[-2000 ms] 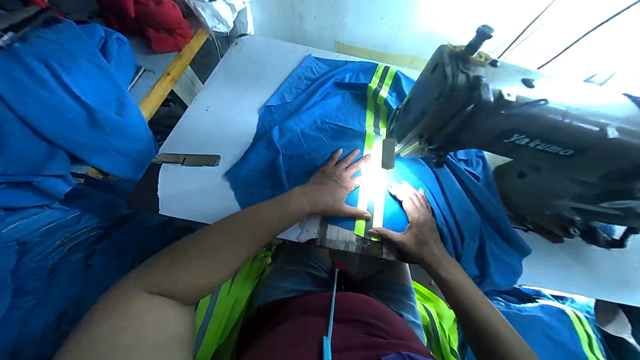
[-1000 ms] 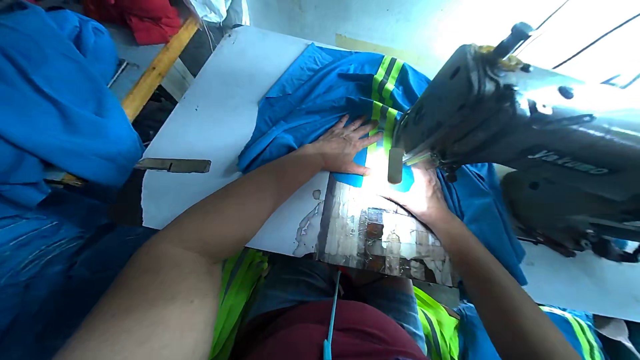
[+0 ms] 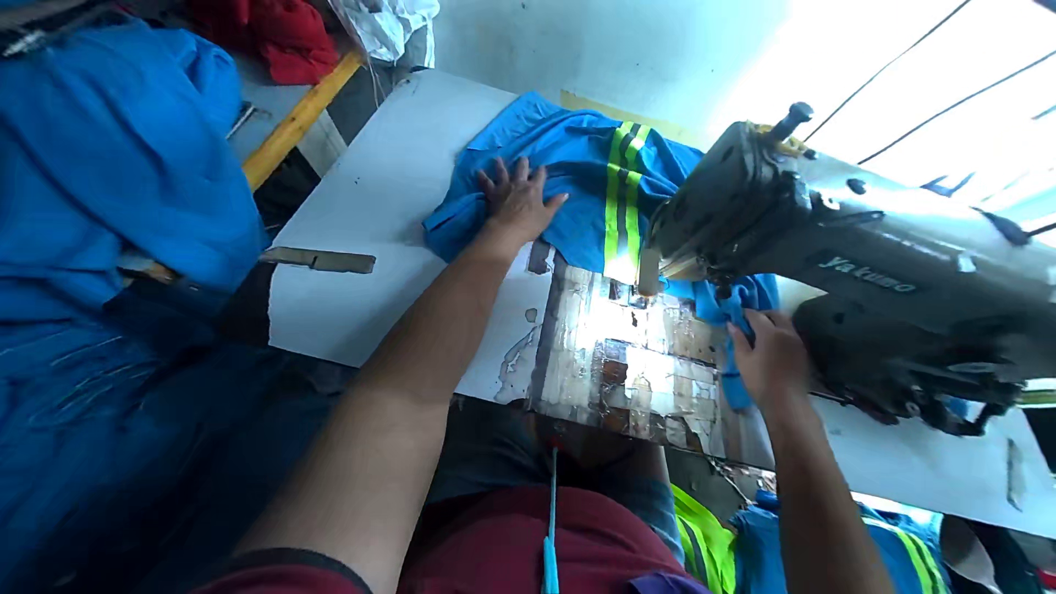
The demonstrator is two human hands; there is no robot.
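A blue cloth garment (image 3: 569, 198) with yellow-green and grey reflective tape (image 3: 624, 194) lies on the sewing table, reaching under the head of the sewing machine (image 3: 825, 214). My left hand (image 3: 520, 202) rests flat on its left part with the fingers spread. At the right, my right hand (image 3: 769, 351) has a bunched part of the same cloth between thumb and fingers, beside the machine's arm. The needle area is partly hidden behind the machine head, and a lamp lights the worn, taped table surface in front of it.
Blue cloth (image 3: 107, 148) is heaped at the left beside a wooden bar (image 3: 301, 120) and red cloth (image 3: 268, 37). A flat metal strip (image 3: 322, 260) lies on the table (image 3: 371, 190). Yellow-green cloth (image 3: 705, 536) hangs below the front edge. The wall stands behind.
My left hand has moved left and away from the machine head, onto the cloth's left part. My right hand has moved right. The cloth no longer covers the table's worn front part, as it did two seconds ago.
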